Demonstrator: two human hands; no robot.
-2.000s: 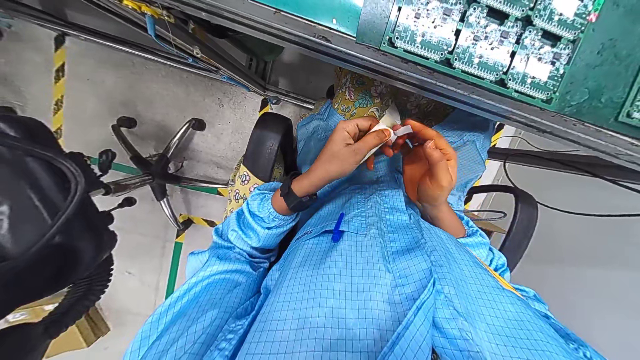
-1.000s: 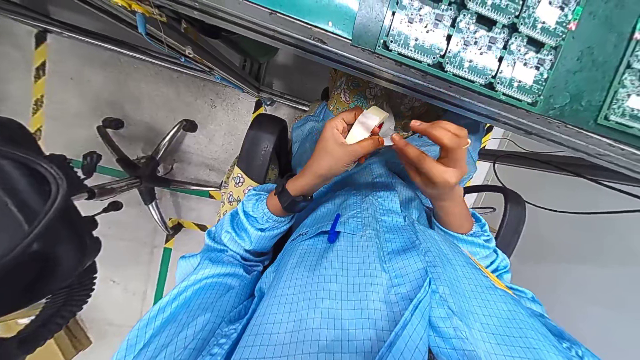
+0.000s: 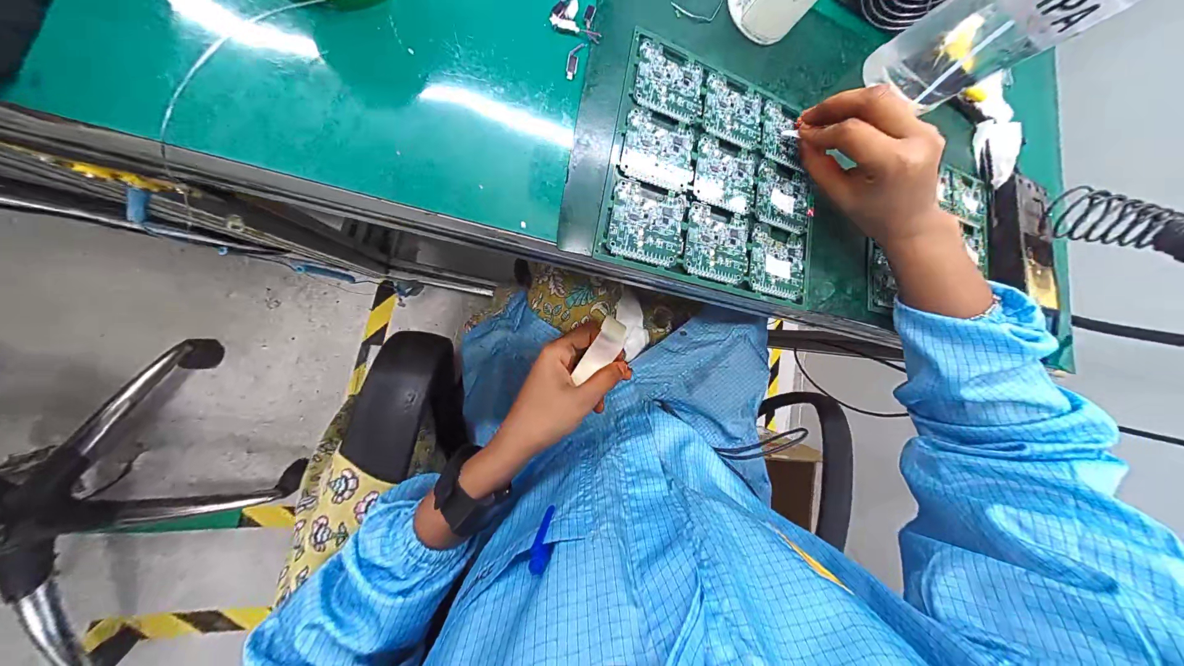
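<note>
My left hand (image 3: pixel 564 379) holds a roll of whitish tape (image 3: pixel 603 349) low over my lap, in front of the bench edge. Over the bench, my right hand (image 3: pixel 874 157) pinches a small white piece (image 3: pixel 790 133) at the upper right board of a green panel of circuit boards (image 3: pixel 708 176). Whether that piece touches the board cannot be told. White patches lie on several boards of the panel. Part of a second circuit board panel (image 3: pixel 971 208) shows behind my right wrist.
A clear bottle (image 3: pixel 934 65) bearing writing lies tilted beyond my right hand. Near it are a white container (image 3: pixel 768 17), a black holder (image 3: pixel 1022 231) and a coiled black cord (image 3: pixel 1105 222). Small connectors (image 3: pixel 572 60) lie behind the panel. A chair armrest (image 3: pixel 398 398) stands at my left.
My right hand has moved from beside the tape roll up to the circuit board panel. My left hand still holds the roll over my lap. The view has shifted to show more of the bench.
</note>
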